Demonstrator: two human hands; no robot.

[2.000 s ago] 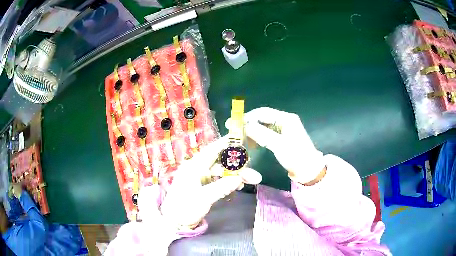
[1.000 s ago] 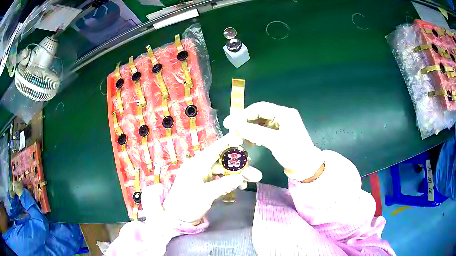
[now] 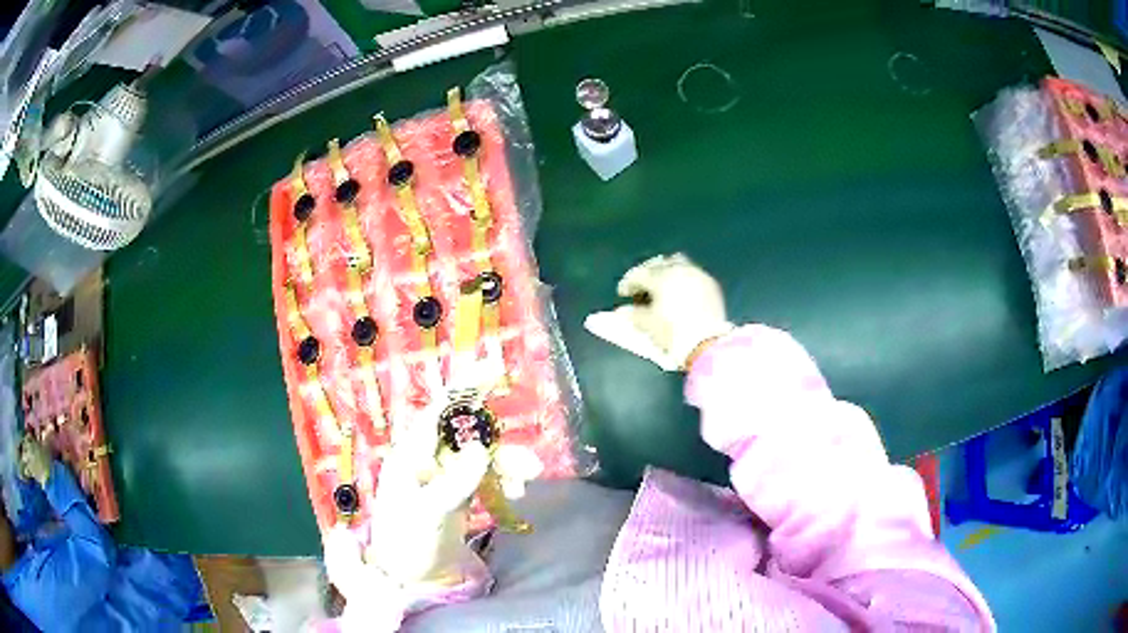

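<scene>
A gold-strapped wristwatch (image 3: 468, 427) with a dark dial and pinkish pattern is held over the lower part of the red-pink tray (image 3: 393, 266). My left hand (image 3: 433, 495), in a white glove, holds it near the head; one strap end points up over the tray, the other hangs down. My right hand (image 3: 668, 312), gloved, is to the right of the tray over the green surface, fingers curled with thumb apart; it is off the watch, and whether something small is in it is unclear. The tray is covered in clear film and holds rows of similar watches.
A small whitish bottle (image 3: 605, 145) with a round metal top stands beyond my right hand. Another film-wrapped watch tray (image 3: 1101, 186) lies far right. A white fan (image 3: 93, 186) is at far left, near another tray (image 3: 68, 414) and a person's blue sleeve (image 3: 74, 544).
My left hand has moved left with the watch, from beside the tray to over it. My right hand has let go of the strap and is now apart from the watch.
</scene>
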